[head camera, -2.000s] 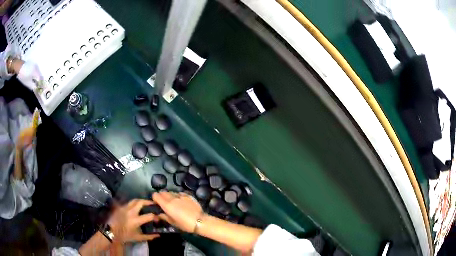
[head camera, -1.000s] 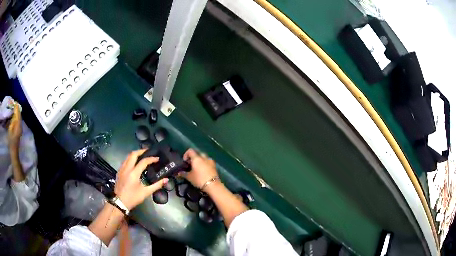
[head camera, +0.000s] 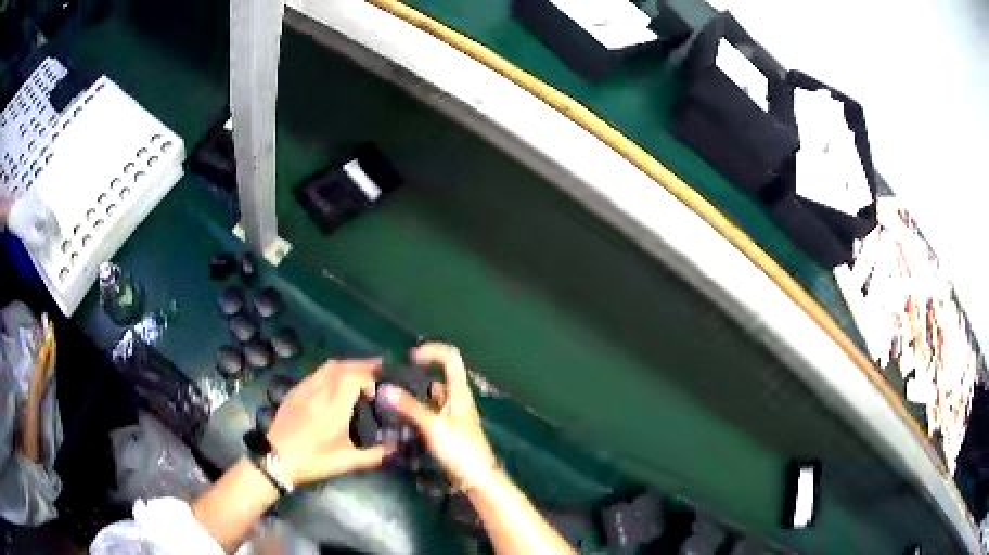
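My left hand (head camera: 323, 425) and my right hand (head camera: 453, 423) hold a small black tray (head camera: 374, 426) between them above the bench, low in the middle. The fingers cover much of it, and its lettering cannot be read. My right thumb lies over its top. A loose cluster of black rounded units (head camera: 257, 353) lies on the green bench to the left of my hands. Other dark units are partly hidden under my hands.
A part-packed black box (head camera: 348, 192) and a narrow black box with a white card (head camera: 803, 495) lie on the green belt. A pale post (head camera: 257, 130) stands at left. White parts tray (head camera: 114, 184), small bottle (head camera: 117, 293), shelf boxes (head camera: 833, 152), a coworker's hand (head camera: 40, 382), black squares (head camera: 632, 520).
The view has swung right. The black tray, lettered edge visible a second ago, is now turned and more covered by my fingers. Both hands have moved closer together around it.
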